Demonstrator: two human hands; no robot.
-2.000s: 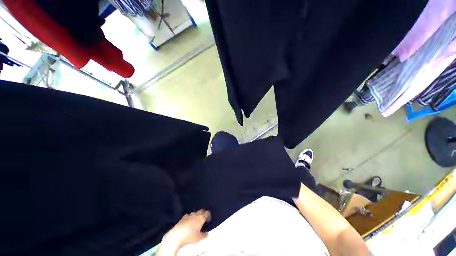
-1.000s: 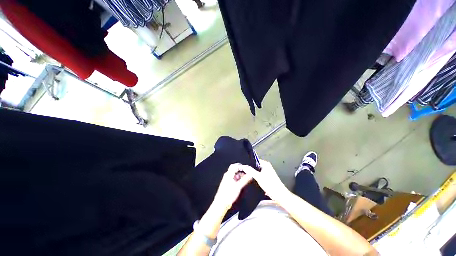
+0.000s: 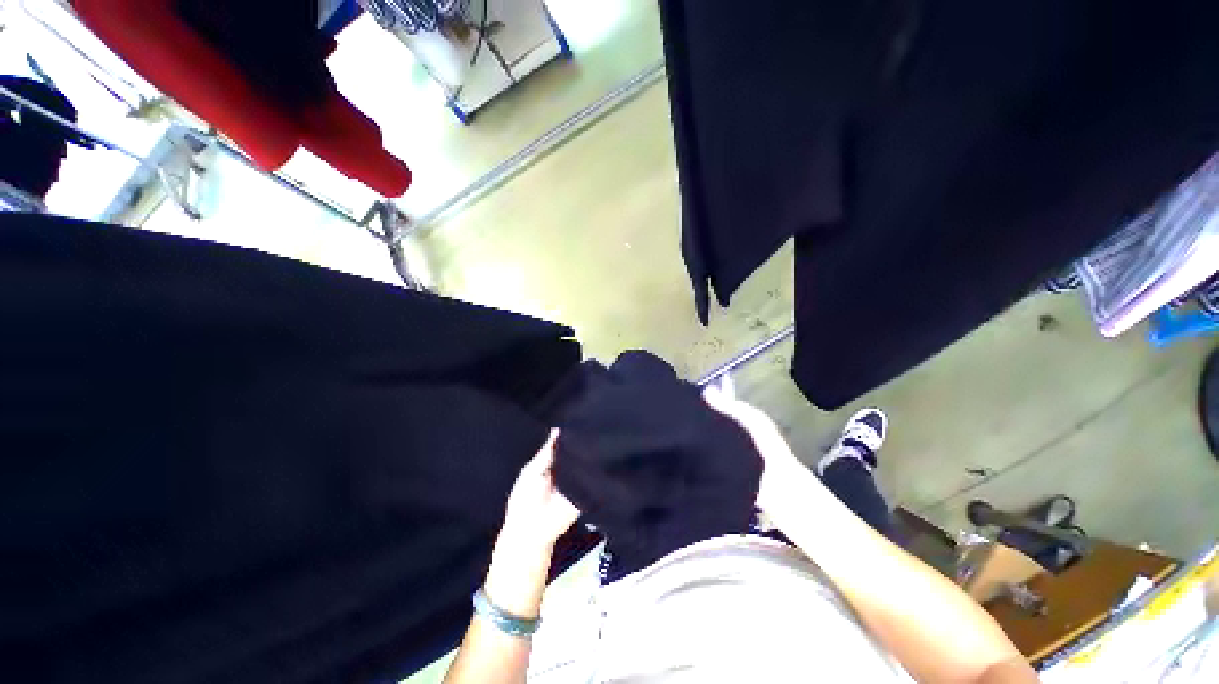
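Black trousers (image 3: pixel 267 454) hang at the left and fill much of the view. A trouser leg end (image 3: pixel 655 461) is bunched between my two hands in front of my body. My left hand (image 3: pixel 537 488) holds its left side, with the fingers partly hidden by the cloth. My right hand (image 3: pixel 769 448) holds its right side, with the fingertips at the upper edge. No snips can be made out. Another pair of black trousers (image 3: pixel 989 160) hangs at the upper right.
Red and black garments (image 3: pixel 354 158) hang at the upper left above a metal rack. Striped garments (image 3: pixel 1156 254) hang at the right. A metal floor rail (image 3: pixel 749 353) runs behind the held cloth. A brown carton (image 3: pixel 1090 608) and a dark strap lie at the lower right.
My hands were close together at a folded edge one second ago. They are now apart on both sides of the bunched leg end. The view has shifted, and the right trousers look larger.
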